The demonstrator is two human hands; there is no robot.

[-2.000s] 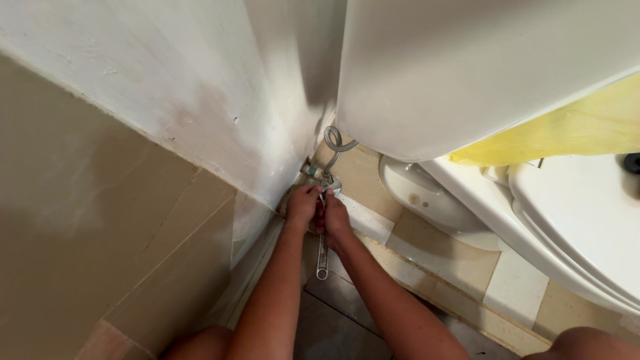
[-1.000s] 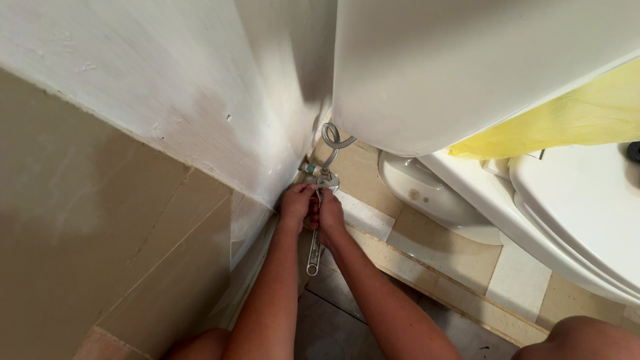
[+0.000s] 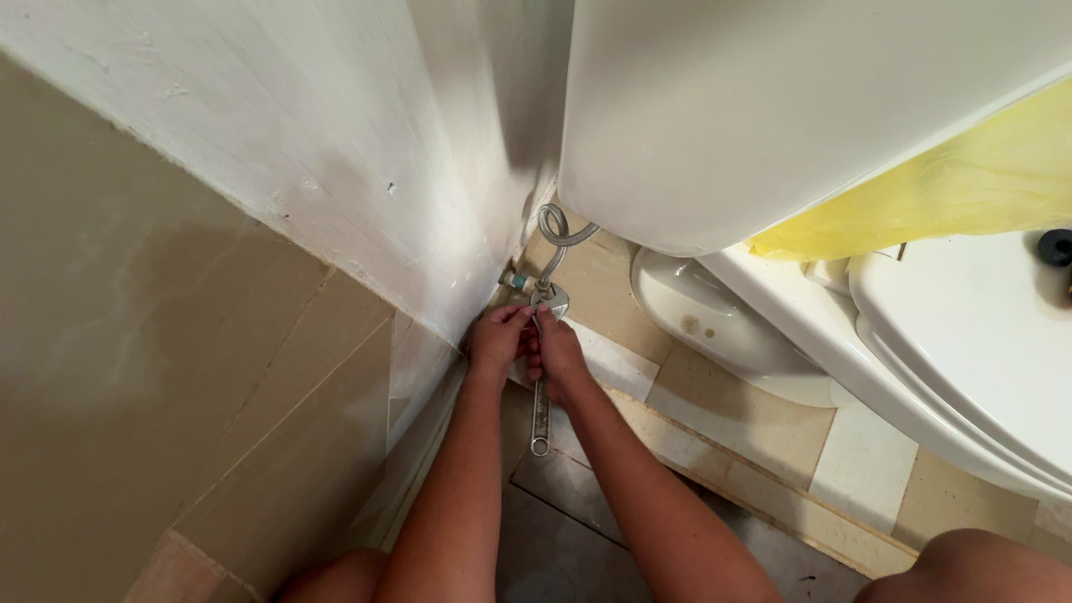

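Note:
An adjustable wrench (image 3: pixel 541 419) points down toward me, its jaw at the fitting below a braided metal hose (image 3: pixel 554 260). My right hand (image 3: pixel 559 347) is closed around the upper part of the wrench handle. My left hand (image 3: pixel 499 339) is against the wrench near the jaw, its thumb and fingertips meeting my right thumb; how firmly it grips is partly hidden. Just above the hands, a pipe fitting with a blue-green band (image 3: pixel 517 281) comes out of the wall. The hose loops once and runs behind the toilet tank (image 3: pixel 712 117).
The white wall (image 3: pixel 335 167) and beige wall tiles (image 3: pixel 209 352) stand close on the left. At the right are the toilet base (image 3: pixel 729 335), the closed toilet lid (image 3: pixel 963 335) and a yellow plastic sheet (image 3: pixel 930 201). A tiled step edge (image 3: pixel 737 477) crosses the floor.
The free end of the wrench has swung left, then back right a little. Both hands have stayed at the fitting.

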